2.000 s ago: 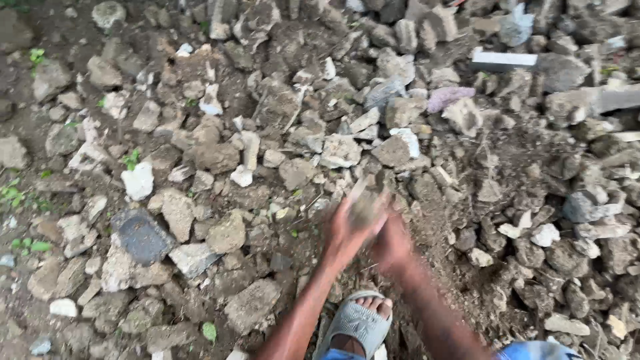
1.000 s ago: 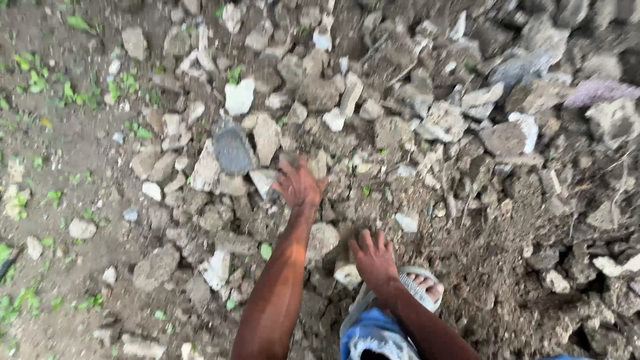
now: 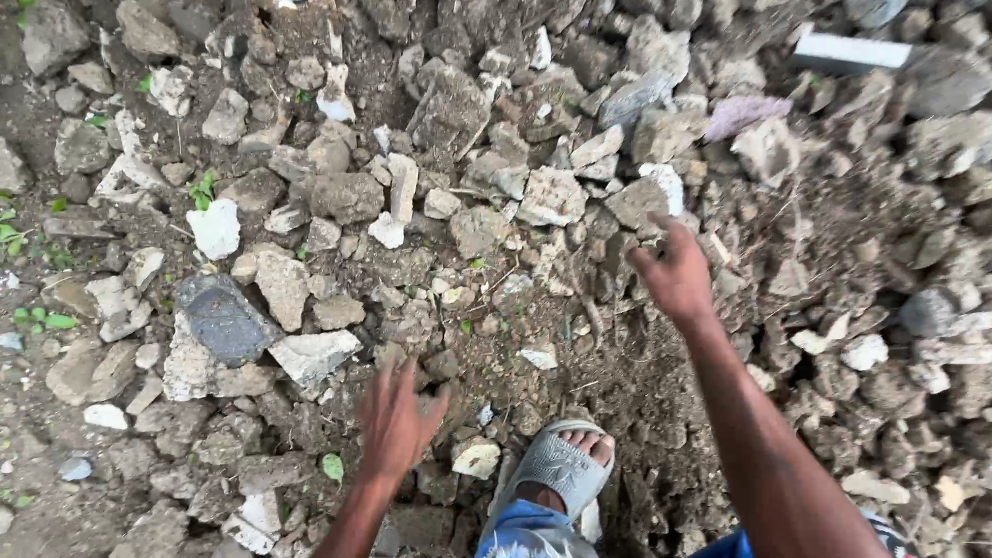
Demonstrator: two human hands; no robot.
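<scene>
Broken rubble stones cover the soil. My left hand [image 3: 399, 415], slightly blurred, is over small brown stones at lower centre with its fingers spread and nothing held. Just up and left of it lie a pale angular chunk [image 3: 314, 355] and a dark grey flat stone [image 3: 229, 318]. My right hand [image 3: 673, 271] reaches out at right of centre, thumb and fingers apart, empty. Its fingertips are close to a brown stone [image 3: 637, 203] with a white-faced piece [image 3: 665, 186] beside it. Whether the fingertips touch the brown stone, I cannot tell.
My foot in a grey slide sandal [image 3: 562, 469] stands on the soil at bottom centre. Loose rubble [image 3: 922, 434] is heaped along the right. A white-topped block [image 3: 852, 53] and a purplish stone [image 3: 745, 115] lie at upper right. Small green plants [image 3: 203, 190] grow at left.
Two seconds ago my hands were together around a stone; one second ago they were apart, low over the rubble. Now my right hand has moved up and right, away from the foot.
</scene>
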